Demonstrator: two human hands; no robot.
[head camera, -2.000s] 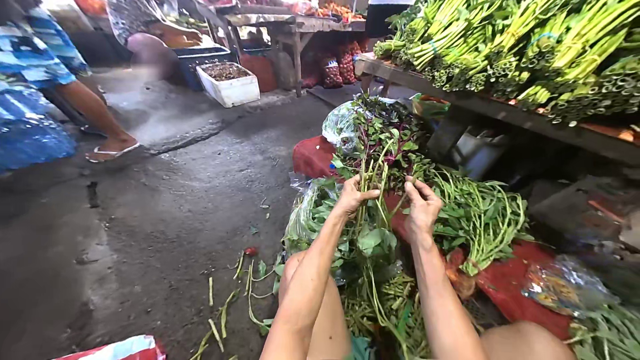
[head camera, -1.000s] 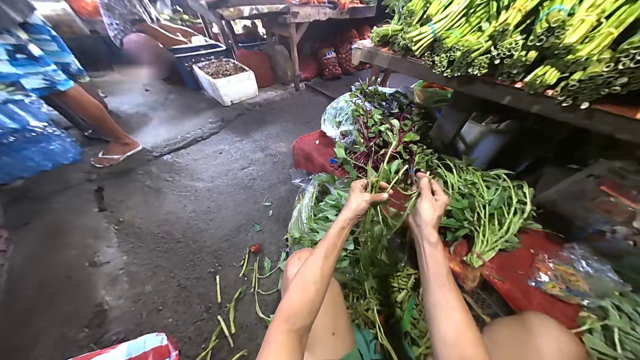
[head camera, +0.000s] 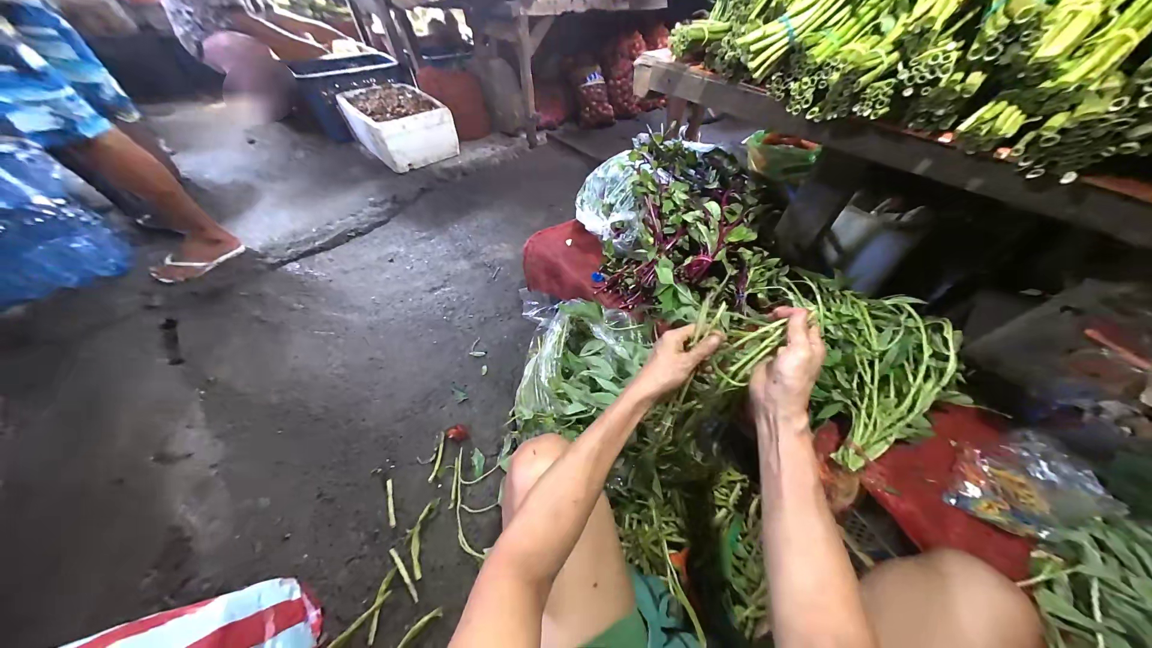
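Green leafy stems (head camera: 742, 346) run between my two hands, above a heap of greens. My left hand (head camera: 679, 360) is closed on the stems at their left part. At their right part my right hand (head camera: 792, 364) grips them, fingers pointing up. Just right of it lies a bundle of leafy green stalks (head camera: 900, 360) on red cloth (head camera: 945, 486). Beyond my hands rests a pile of purple-stemmed greens (head camera: 697, 234) beside a clear plastic bag (head camera: 607, 198). More leaves in clear plastic (head camera: 585, 360) lie left of my left hand.
A wooden table (head camera: 864, 135) at the upper right bears bundled hollow green stalks (head camera: 900, 54). Cut stem pieces (head camera: 405, 549) litter the concrete floor near a striped bag (head camera: 234, 621). A white foam box (head camera: 400, 126) stands farther off. A person's sandalled foot (head camera: 202, 256) is at left.
My hands have moved a little lower, and the stems that stood upright between them now stretch more sideways. My right hand has turned, its fingers now pointing up.
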